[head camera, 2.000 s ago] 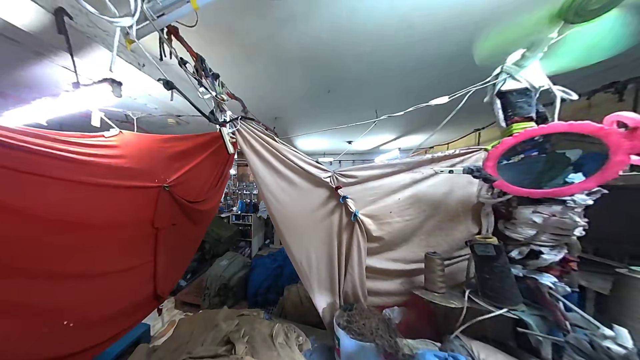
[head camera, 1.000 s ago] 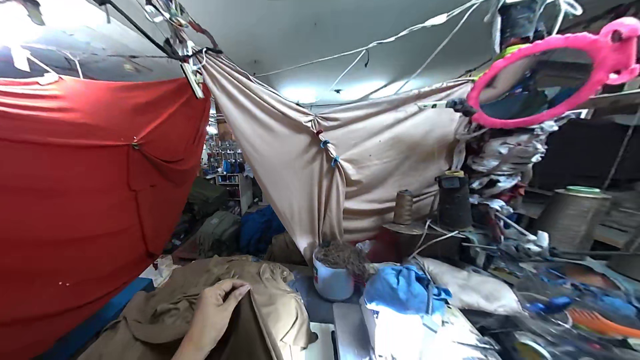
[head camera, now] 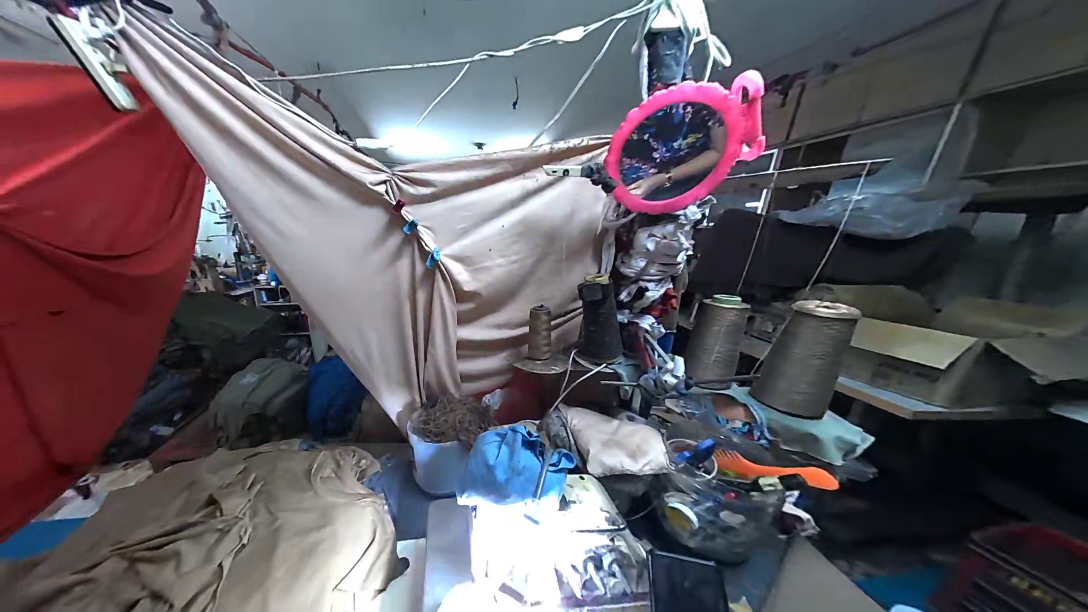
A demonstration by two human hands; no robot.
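Observation:
Neither my left hand nor my right hand shows directly in the head view. A brown cloth garment (head camera: 255, 518) lies crumpled at the lower left. Beside it, brightly lit and partly washed out, is what looks like a sewing machine (head camera: 561, 552), with a blue cloth (head camera: 512, 466) bunched behind it. A white tub (head camera: 435, 459) full of brown thread scraps stands between the garment and the blue cloth. The pink-framed mirror (head camera: 671, 146) hangs above and reflects part of a person's arm and patterned clothing.
Thread cones (head camera: 807, 357) stand at the right, near an orange-handled brush (head camera: 778, 469) and a clear plastic container (head camera: 722, 514). An open cardboard box (head camera: 909, 357) sits on a shelf behind. Red cloth (head camera: 76, 280) and beige cloth (head camera: 510, 263) hang across the back. A dark phone-like object (head camera: 687, 582) lies in front.
A hand resting on the brown garment one second ago is out of view now. The view has swung to the right, showing more of the cones and the box.

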